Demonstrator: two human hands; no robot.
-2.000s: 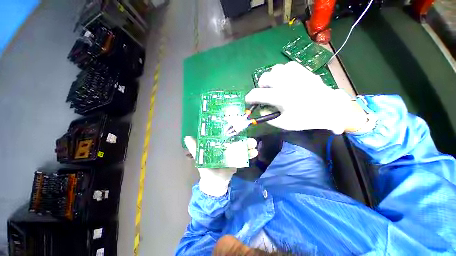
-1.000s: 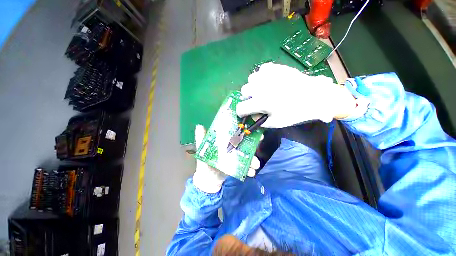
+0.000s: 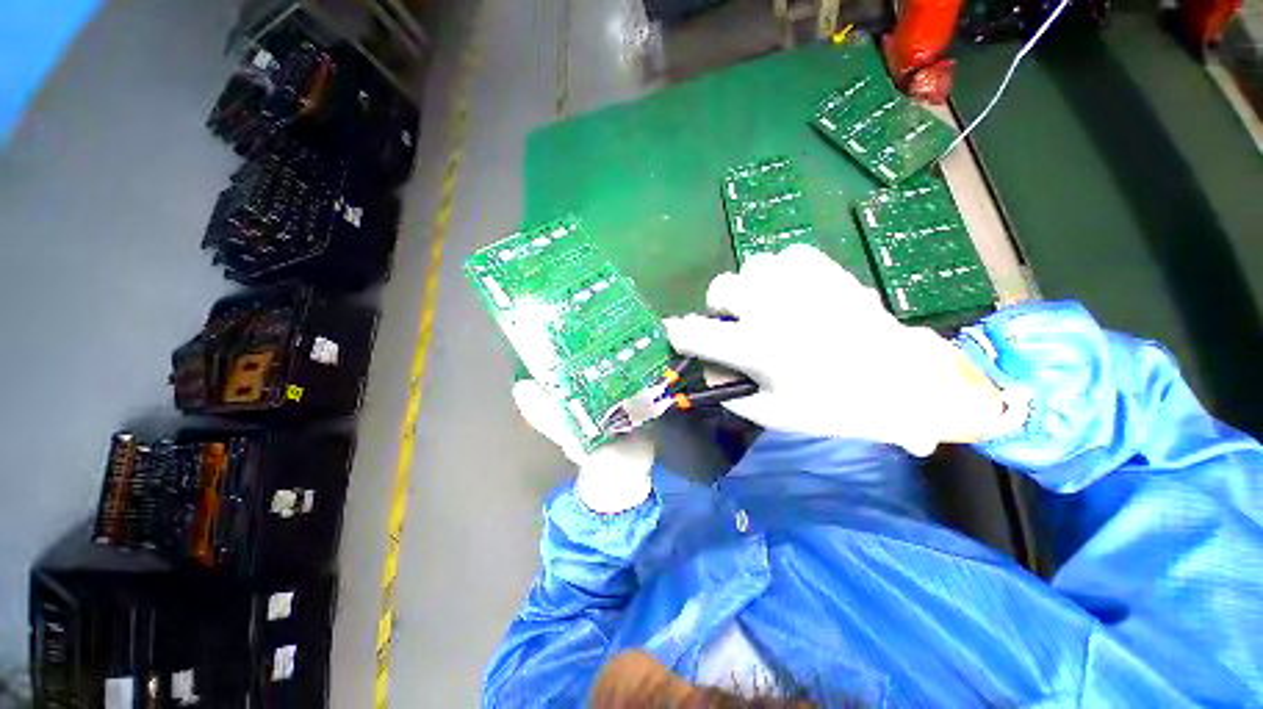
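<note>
My left hand [image 3: 607,464], in a white glove, holds a green circuit board panel [image 3: 571,316] from below at its lower end. The panel is tilted, its pale-marked face up, with glare on it. My right hand [image 3: 831,346], also gloved, is shut on diagonal cutters [image 3: 700,393] with dark and orange handles. The cutter jaws are at the panel's lower end; whether they touch a lead cannot be told. Three more panels lie on the green table: one in the middle [image 3: 770,208], one at the back right [image 3: 882,128] and one at the right [image 3: 925,247].
The green-matted table [image 3: 623,153] lies ahead. A red-wrapped post [image 3: 925,49] and a white cable [image 3: 1008,76] are at its back right corner. A dark green conveyor belt [image 3: 1108,180] runs along the right. Black bins [image 3: 326,353] line the floor at left, beyond a yellow line [image 3: 416,374].
The held panel has turned and moved up and left, and the cutters are now at its lower end. My right hand has shifted, showing more of the panels on the table.
</note>
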